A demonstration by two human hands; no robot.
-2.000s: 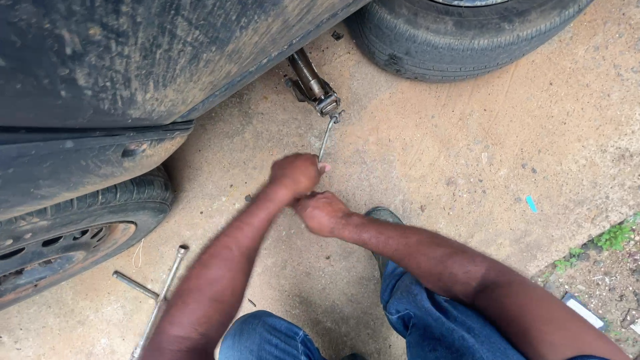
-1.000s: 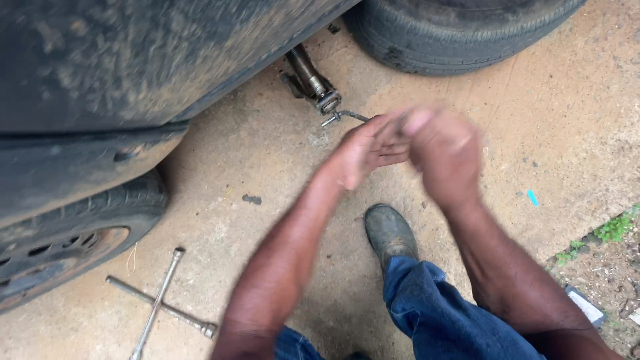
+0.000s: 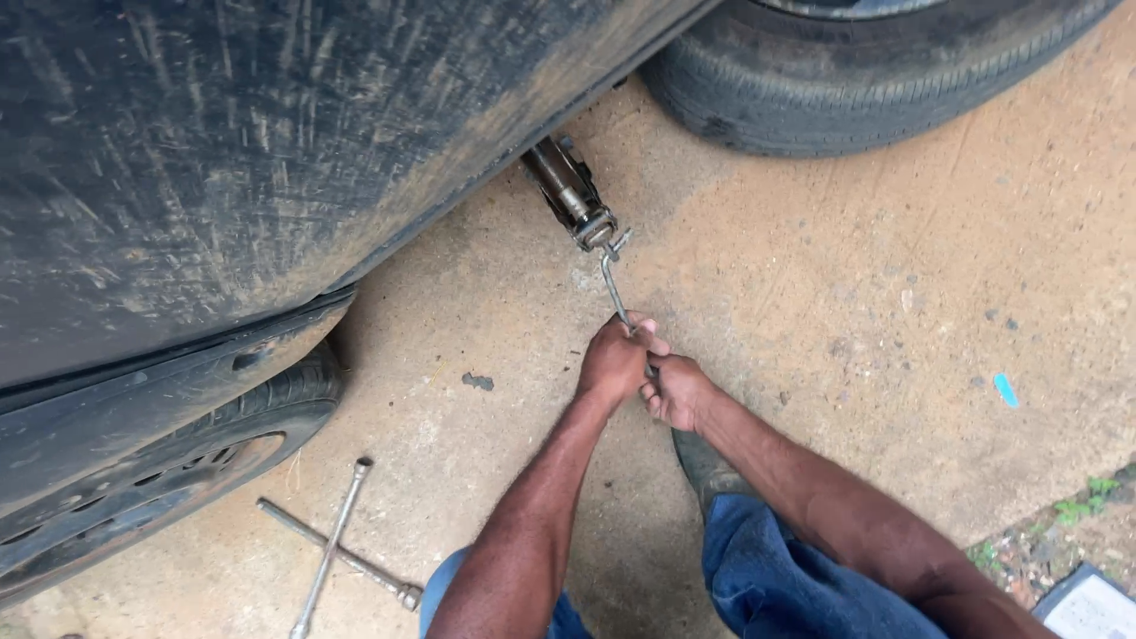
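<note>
A metal scissor jack sticks out from under the sill of a dirty dark car. A bent metal crank rod is hooked to the jack's end and runs down to my hands. My left hand is closed around the rod, nearer to the jack. Just below and to the right, my right hand grips the rod's lower end, close against the left. The fingers partly hide the rod.
A cross-shaped lug wrench lies on the concrete at lower left, near the car's mounted wheel. A loose tire is at the top right. My boot stands below my hands. A blue scrap lies at right.
One second ago both hands were raised and blurred, further right, with the rod pointing to the right. Now they are together on the rod, which points down from the jack.
</note>
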